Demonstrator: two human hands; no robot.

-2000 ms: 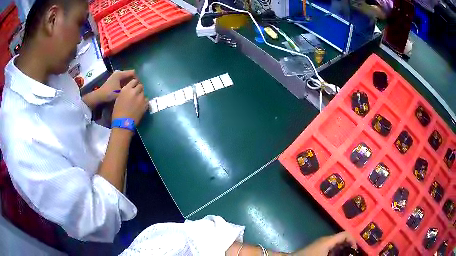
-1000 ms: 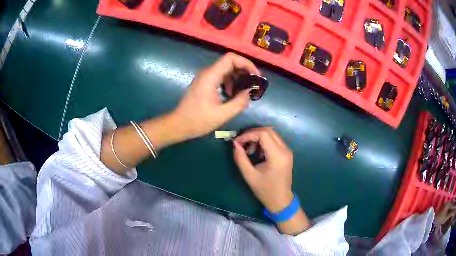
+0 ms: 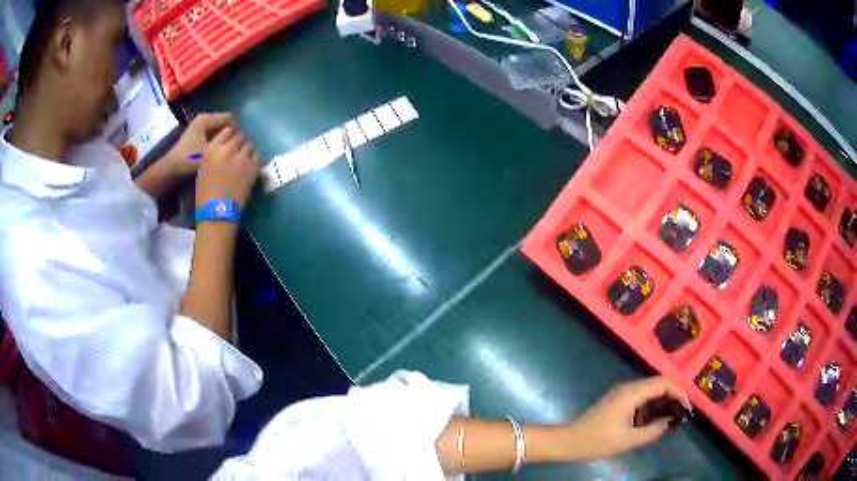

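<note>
My left hand [image 3: 631, 419] reaches in from the bottom, with pale bracelets on the wrist. It holds a dark display module [image 3: 662, 410] in its fingertips, just beside the near edge of the large red tray [image 3: 615, 178]. The tray's square pockets hold many dark rounded-square modules with orange-gold flex on them, such as one at the near left corner [image 3: 579, 248]. Some pockets have no module. My right hand is out of the picture.
A co-worker [image 3: 113, 310] in a striped smock with a blue wristband sits at left. A white label strip [image 3: 340, 143] with a slim tool [image 3: 350, 158] across it lies on the green mat. Another red tray [image 3: 225, 49] is at upper left. White cables [image 3: 526, 42] run along the back.
The view has swung left, away from the near mat. My right hand has left the picture. My left hand, with a dark piece, is now at the tray's near edge.
</note>
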